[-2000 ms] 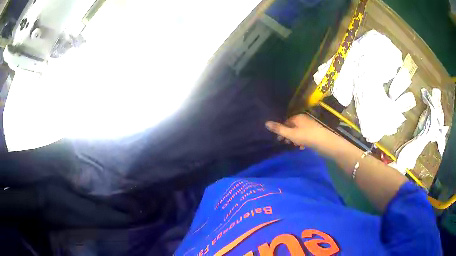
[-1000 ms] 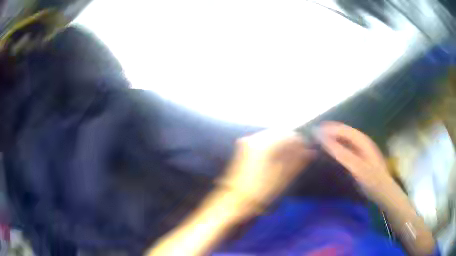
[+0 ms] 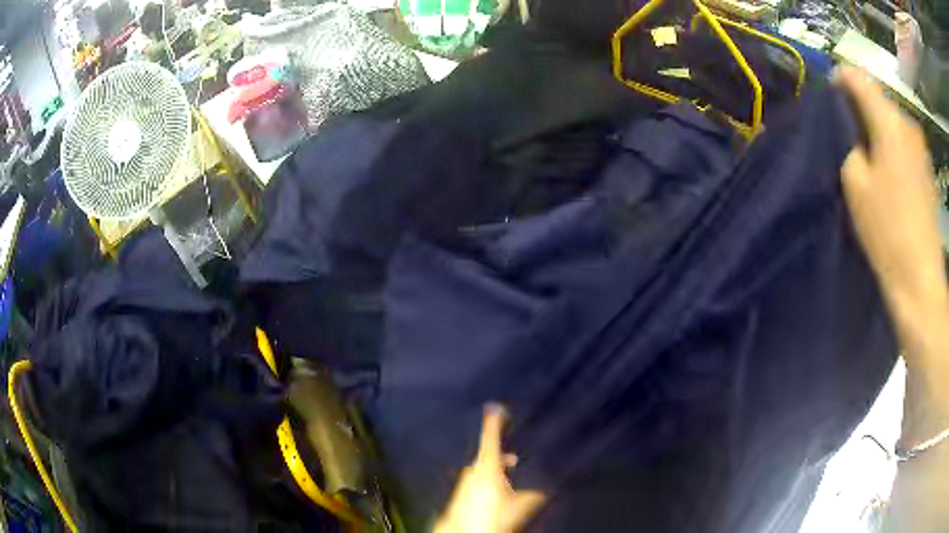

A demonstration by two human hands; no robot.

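A large dark navy garment [image 3: 624,302] is stretched from the bottom middle to the upper right over a heap of dark cloth. My right hand [image 3: 885,156] grips its upper edge at the right and holds it raised; its fingers are partly hidden by the cloth. My left hand [image 3: 489,479] is at the bottom middle, against the garment's lower part, cut off by the picture's edge. Its index finger and thumb show apart; whether it pinches any cloth cannot be told.
Yellow-framed racks [image 3: 297,474] hold dark garments at the left, with another yellow frame [image 3: 754,78] at the top right. A white fan [image 3: 125,141] stands at the upper left, near a pink and red item [image 3: 260,89] and a grey mesh bag [image 3: 343,62]. A white surface [image 3: 864,458] shows at lower right.
The view has swung left from the bright table to the garment heap and racks. My hands, close together one second ago, are now wide apart, the right one raised with the garment.
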